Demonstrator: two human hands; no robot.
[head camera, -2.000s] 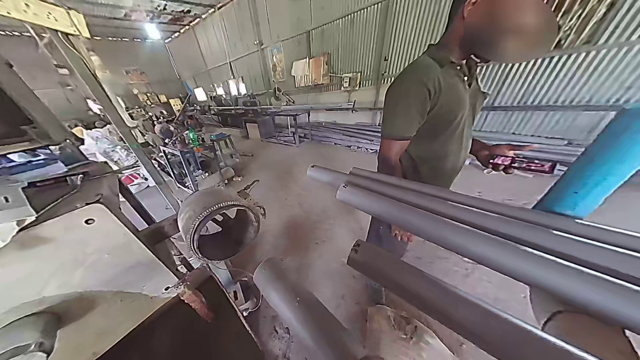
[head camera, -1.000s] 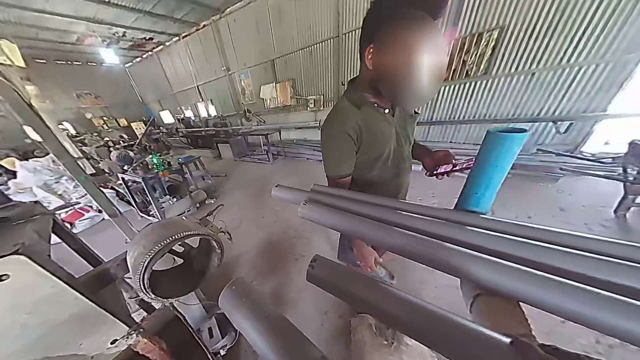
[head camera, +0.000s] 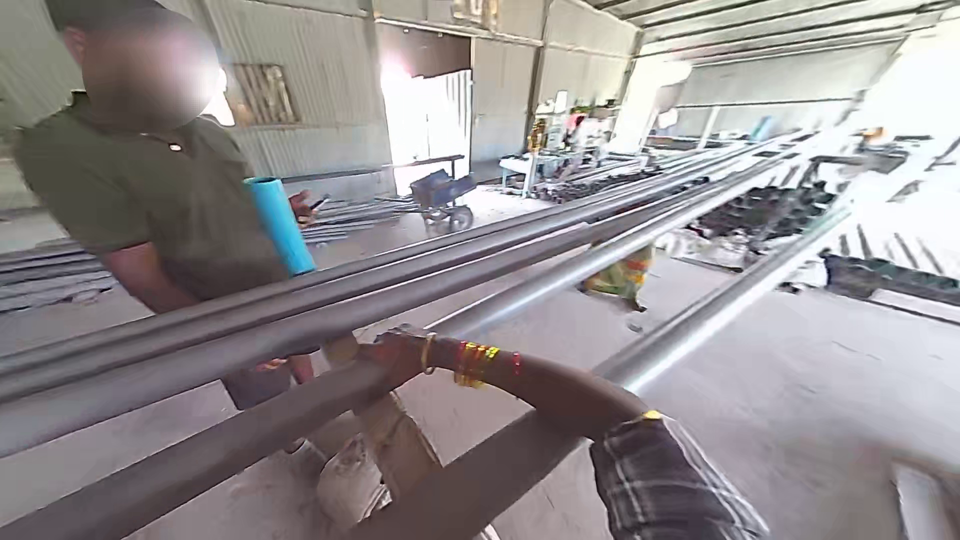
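Observation:
My right hand (head camera: 397, 358), with bangles at the wrist and a plaid sleeve, is closed over the top of a long dark grey pipe (head camera: 225, 442). Beyond this pipe, more long grey pipes (head camera: 300, 315) lie side by side, slanting from the lower left toward the upper right. Nearer me another thick pipe (head camera: 480, 480) passes beneath my forearm. A short bright blue pipe (head camera: 281, 225) stands tilted behind the row. My left hand is out of view.
Across the pipes, at the left, stands a person (head camera: 150, 180) in a dark green shirt with a small object in one hand. A brown post (head camera: 397, 442) stands under the pipes beside a pale sack (head camera: 349, 476). A wheeled cart (head camera: 442, 196) is near the doorway.
The view has swung far to the right. My right hand and forearm have come into view, with the hand on a pipe. The round metal ring seen earlier is out of view.

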